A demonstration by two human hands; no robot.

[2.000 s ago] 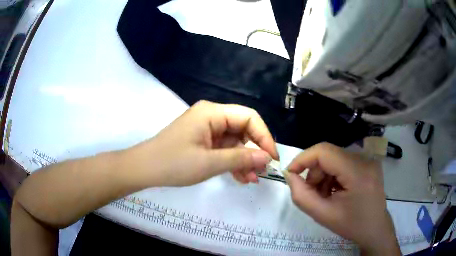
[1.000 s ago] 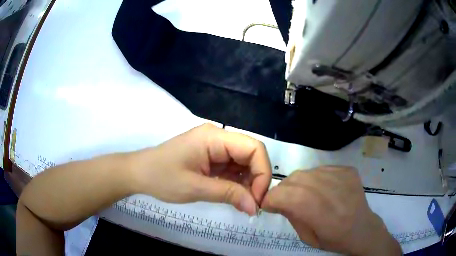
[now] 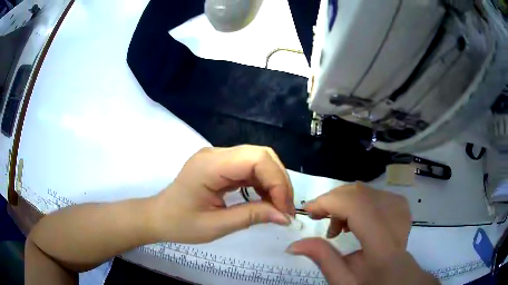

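My left hand [image 3: 239, 195] is over the white table, its thumb and index fingertips pinched on a tiny white label [image 3: 297, 223]. My right hand [image 3: 362, 228] is just right of it, thumb and fingers apart; no held thing shows in it. The black fabric piece [image 3: 239, 94] lies on the table behind my hands as a wide angled band and runs under the sewing machine head [image 3: 384, 67]. The presser foot [image 3: 316, 124] is over the cloth.
Thread snips [image 3: 433, 168] lie right of the needle beside a tan block [image 3: 400, 175]. Black loops [image 3: 474, 151] lie farther right. A blue tag [image 3: 483, 246] is at the right table edge. A rounded lamp-like part [image 3: 231, 12] hangs at the top. A ruler scale [image 3: 223, 266] runs along the front edge.
My right thumb has opened away from its fingers, and the hand has parted from my left fingertips. My left hand stays pinched. The camera view has shifted, and the rounded part now shows at the top.
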